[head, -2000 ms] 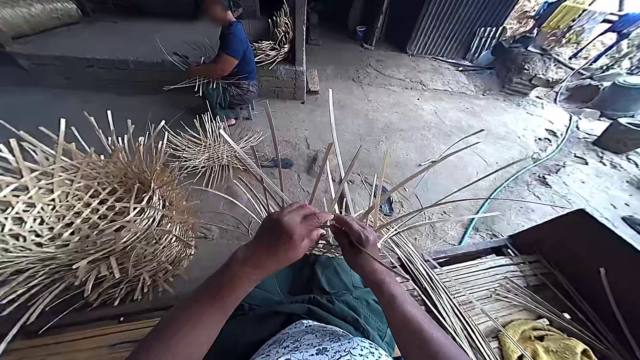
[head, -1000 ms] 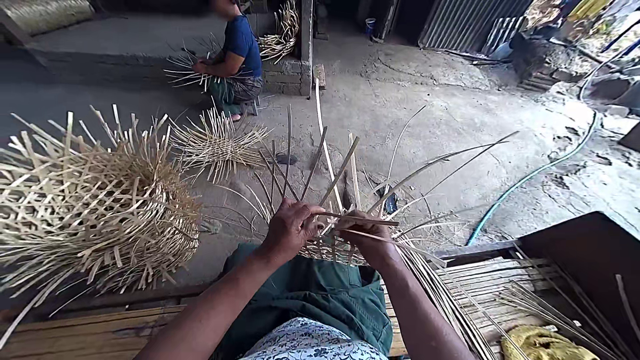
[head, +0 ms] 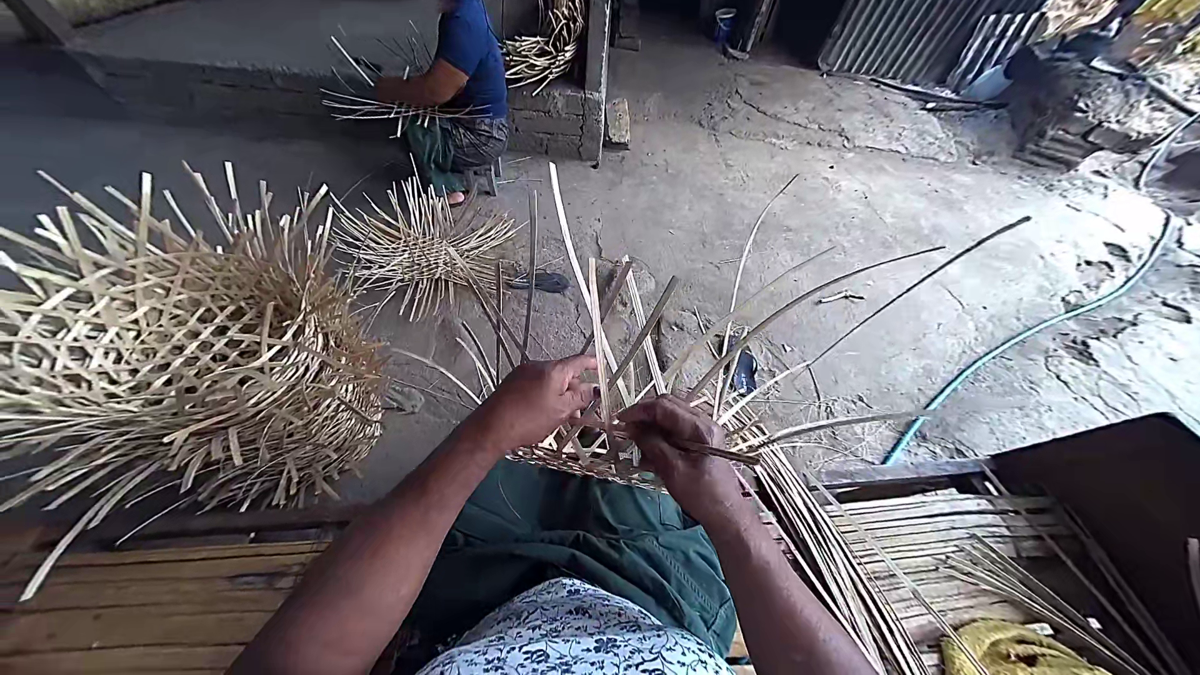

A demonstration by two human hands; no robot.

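A partly woven basket (head: 586, 459) of bamboo-like strips rests at my lap, its loose strips fanning up and outward. My left hand (head: 548, 398) is at its upper left edge, thumb and fingers closed on an upright strip. On the right, my right hand (head: 680, 445) grips a darker crosswise strip (head: 727, 454) whose end sticks out past the fingers. The two hands are a short distance apart, with upright strips between them. My fingertips partly hide the weave. A bundle of long strips (head: 825, 553) runs down beside my right forearm.
Openwork woven pieces (head: 187, 356) are heaped at left, with a smaller woven piece (head: 427, 248) beyond. A person (head: 478, 56) sits farther back, handling strips. A green hose (head: 1022, 347) crosses the concrete floor at right. A slatted bench (head: 159, 591) and yellow cloth (head: 1012, 647) lie near me.
Both hands stay at the basket's edge. The right hand's crosswise strip, which stretched across between the hands a second ago, now points down to the right.
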